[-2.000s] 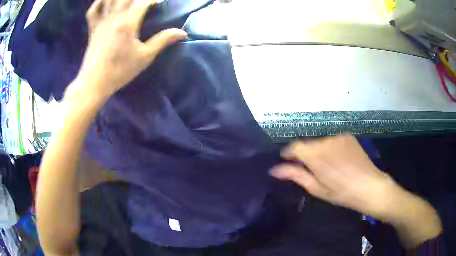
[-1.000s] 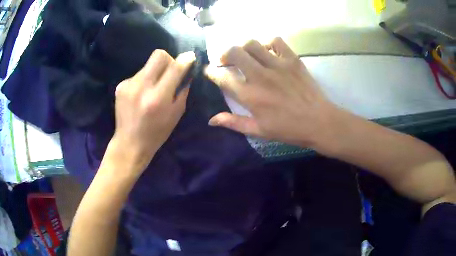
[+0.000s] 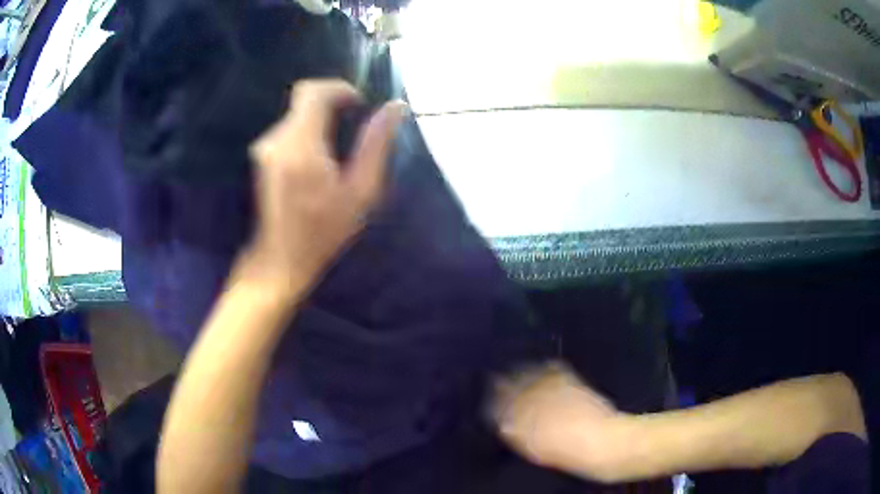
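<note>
The dark navy garment cloth lies over the left part of the white table and hangs over its front edge onto my lap. Its upper left part is bunched and almost black. My left hand is blurred and lies on the cloth near the machine's metal parts, thumb apart from the fingers; whether it pinches cloth I cannot tell. My right hand is low at the cloth's right edge, strongly blurred, its fingertips hidden against the dark cloth. A small white label shows on the lower cloth.
Scissors with red and yellow handles lie at the right of the white tabletop. A pale box with lettering is behind them. The table's green, ruler-marked front edge runs across. A red basket is at lower left.
My right hand has moved from beside my left hand near the needle area down to the cloth's lower right edge. My left hand has moved slightly right and up, its thumb now apart from the fingers.
</note>
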